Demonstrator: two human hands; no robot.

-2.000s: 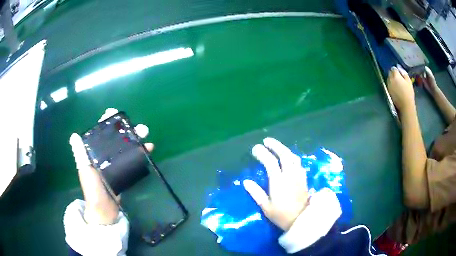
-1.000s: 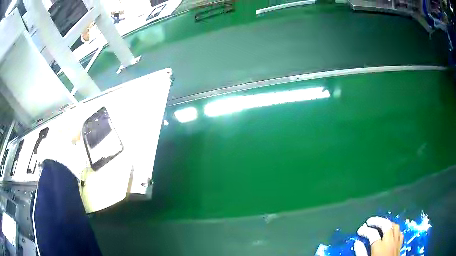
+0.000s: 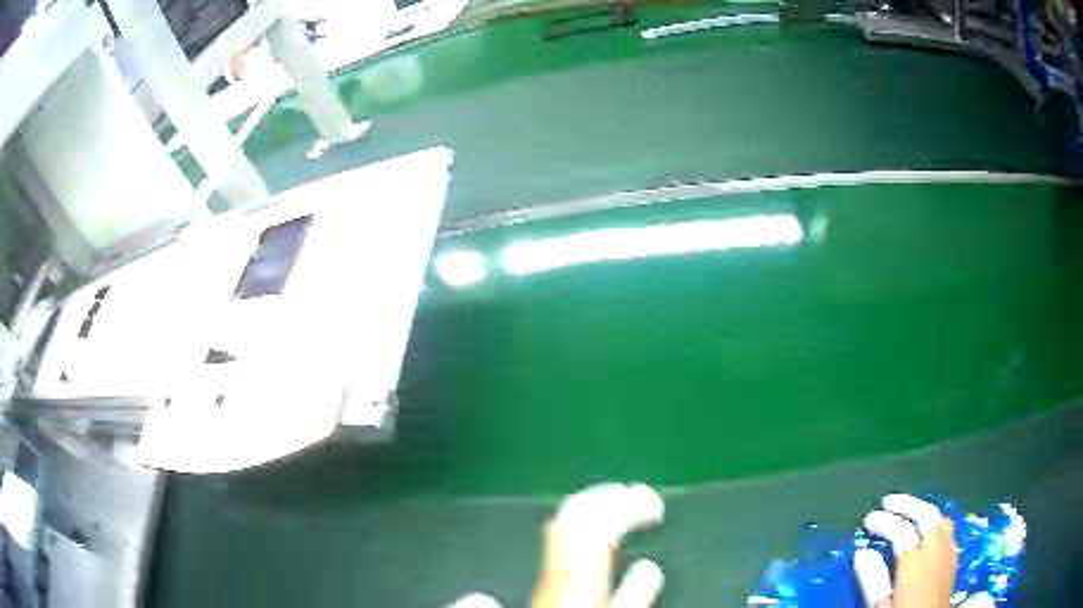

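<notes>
The white fixture plate (image 3: 356, 279) is at the left, with a dark purplish rectangle (image 3: 276, 255) on its upper part and small dark marks below. I cannot tell whether the rectangle is a film or an opening. My left hand (image 3: 588, 552), blurred and cut off by the bottom edge, has white-tipped fingers apart over the dark green near strip, with nothing visible in it. My right hand (image 3: 914, 552) lies with bent, white-tipped fingers on the crumpled shiny blue film (image 3: 992, 546) at bottom right. Whether it grips the film is hidden.
The glossy green belt (image 3: 713, 356) spans the middle, with a bright light reflection. A pale edge strip (image 3: 760, 184) crosses behind it. Pale fixture posts (image 3: 196, 113) stand behind the plate. Metal equipment (image 3: 938, 33) is at the top right.
The view has swung left since the first frame. My left hand went from holding the black phone frame to the plate, then back right without it. The phone-shaped piece seen on the plate is gone.
</notes>
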